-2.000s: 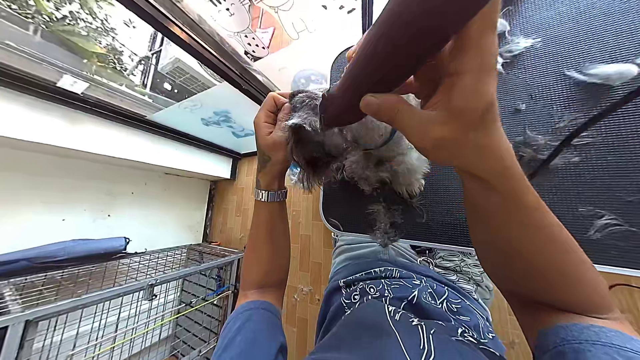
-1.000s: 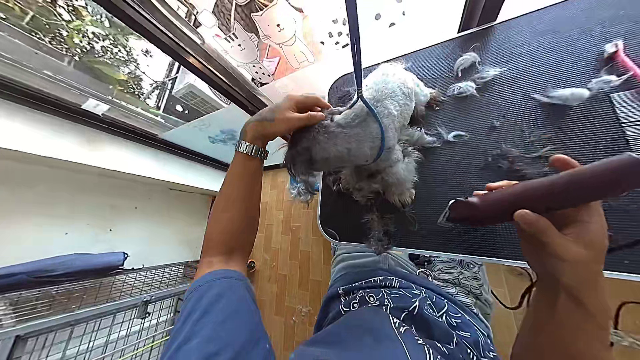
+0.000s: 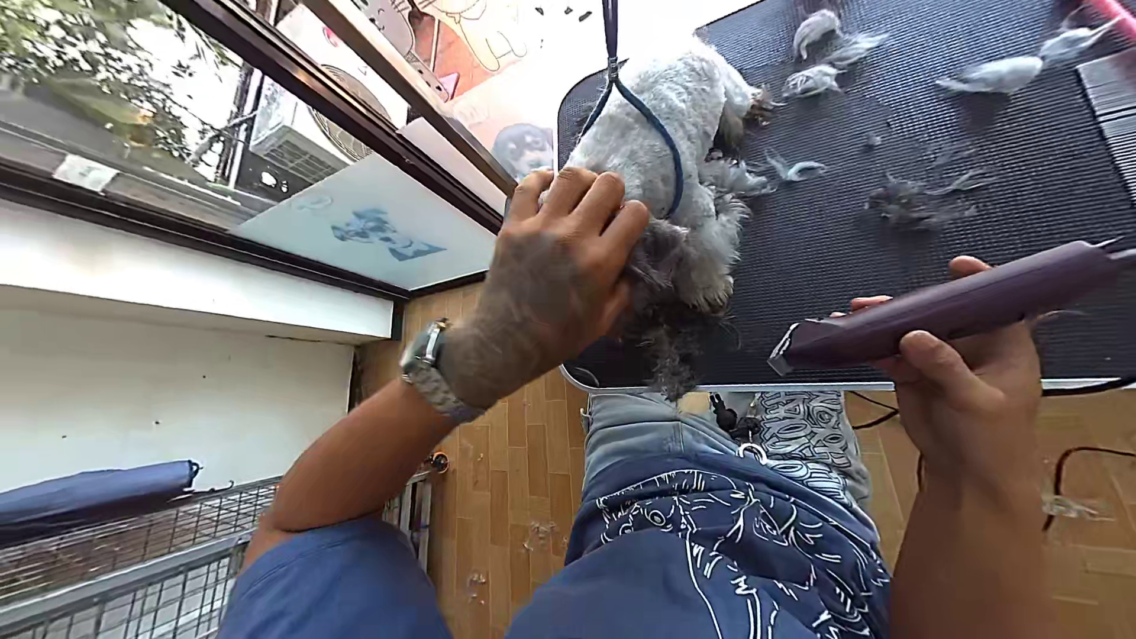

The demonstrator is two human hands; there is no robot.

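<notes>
A small dog with short white and grey fur (image 3: 679, 106) stands near the left end of a black ribbed grooming table (image 3: 852, 275). Around its neck runs a blue grooming loop (image 3: 672, 151), which hangs from above. My left hand (image 3: 568, 257) lies over the dog's head with its fingers bent on the fur, hiding most of the head. My right hand (image 3: 967, 373) holds a dark purple corded hair clipper (image 3: 950, 306) over the table's near edge, to the right of the dog. The clipper's blade end points left, apart from the dog.
Tufts of cut fur (image 3: 994, 75) lie on the table, with a pink-handled tool (image 3: 1114, 19) at the far right corner. A window (image 3: 355, 98) runs along the upper left. Below it stands a wire cage (image 3: 151, 568) with a rolled blue item (image 3: 98, 497) on top.
The clipper was at the dog's head two seconds ago; my right hand has since moved it right, away from the dog. My left hand has shifted over the top of the head.
</notes>
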